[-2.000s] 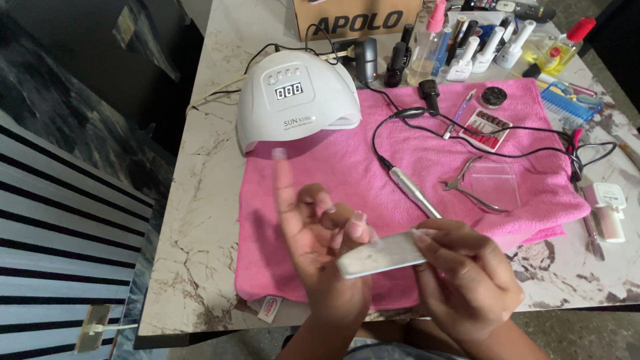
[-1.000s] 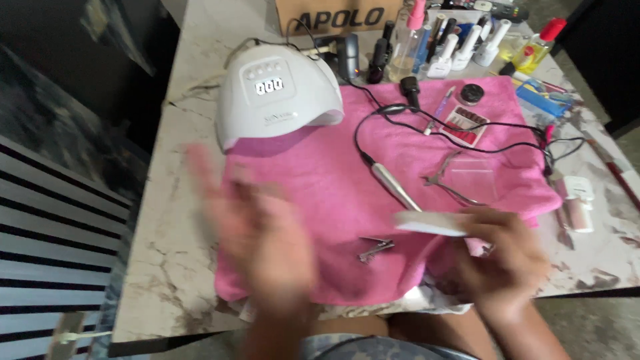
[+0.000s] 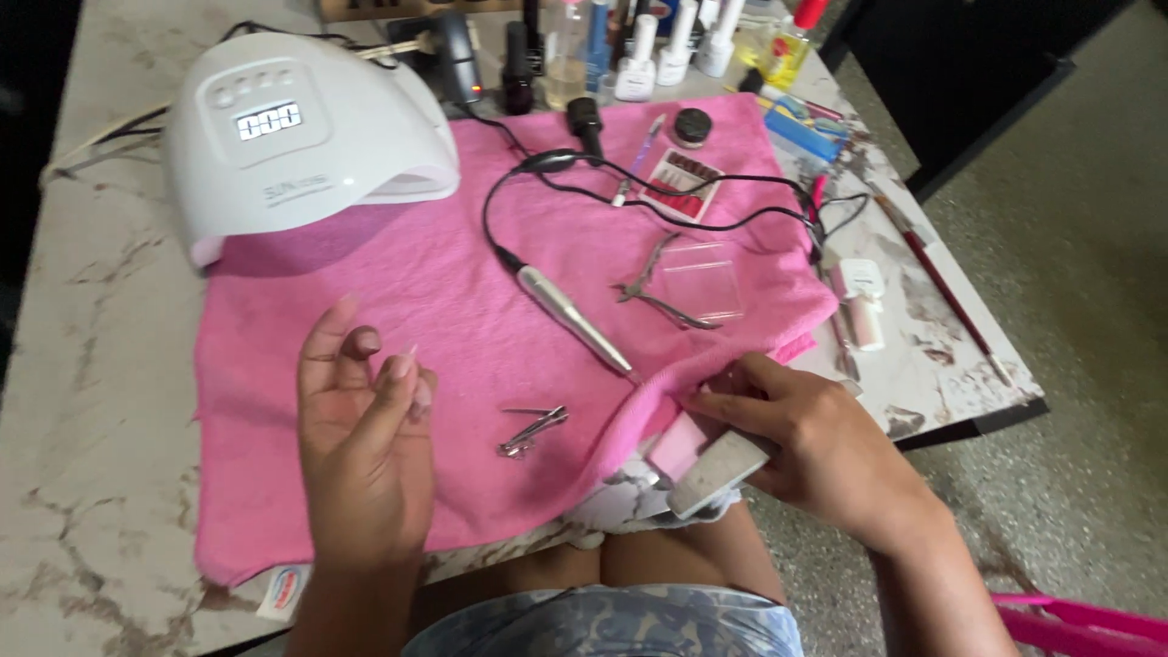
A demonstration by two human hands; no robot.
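My left hand (image 3: 370,429) is raised over the left part of a pink towel (image 3: 365,365), palm up, fingers curled, nothing held. At the towel's lower right edge, my right hand (image 3: 812,438) has its fingers at a fold. A grey nail file (image 3: 721,474) lies against that hand, beside a pink block (image 3: 677,445); whether the fingers grip the file is partly hidden. Between the hands lies a metal nail clipper (image 3: 534,431). A silver nail drill handpiece (image 3: 575,319) rests above it, with cuticle nippers (image 3: 662,292) and a clear plastic case (image 3: 701,285) to its right.
A white nail lamp (image 3: 310,137) stands at the back left. Nail polish bottles (image 3: 675,55) line the back. A black cord (image 3: 630,178) crosses the towel near a drill bit set (image 3: 683,185) and black jar (image 3: 692,128). A brush (image 3: 949,283) lies near the table's right edge.
My right hand has moved down to the towel's edge, taking the file there from above the towel. The towel edge is now folded up. My left hand has changed pose, its fingers now curled.
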